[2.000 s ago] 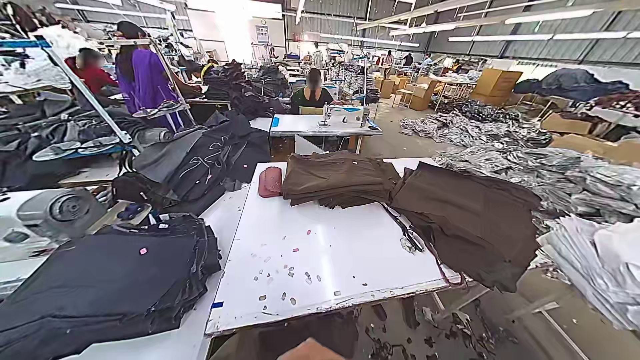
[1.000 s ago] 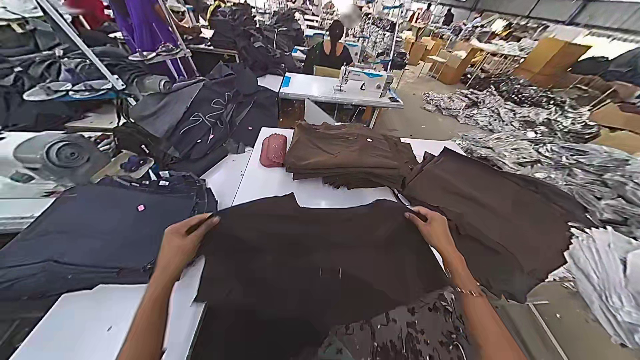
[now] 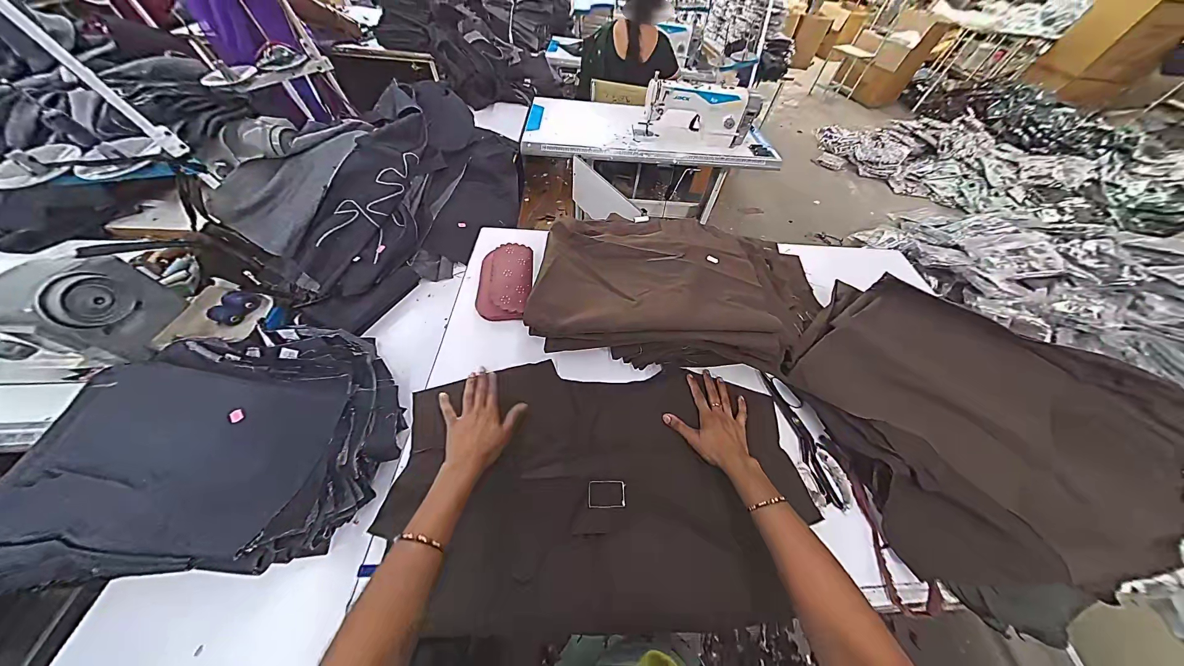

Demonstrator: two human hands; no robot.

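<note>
A dark brown cut fabric piece (image 3: 592, 564) lies spread on the white table (image 3: 450, 347), with a small stitched square outline near its middle. My left hand (image 3: 476, 425) rests flat on its upper left part, fingers apart. On the upper right part my right hand (image 3: 717, 425) presses palm down, also spread. Just beyond them sits a stack of brown fabric pieces (image 3: 657, 287), beside a pink case (image 3: 507, 282). More brown fabric (image 3: 990, 435) drapes over the table's right side. Between it and the spread piece lie scissors (image 3: 819, 458), partly covered.
A stack of dark navy fabric (image 3: 185, 462) is at the left, near a grey machine part (image 3: 92, 301). Dark garments (image 3: 370, 203) are heaped behind it. A sewing machine (image 3: 698, 109) stands ahead, with a seated person (image 3: 629, 51) behind. Bundled fabric (image 3: 999, 185) covers the floor at right.
The dark piece, held up by both hands a second ago, now lies on the table. My hands have opened and lie flat on it. Two seconds ago small scraps showed on that bare tabletop.
</note>
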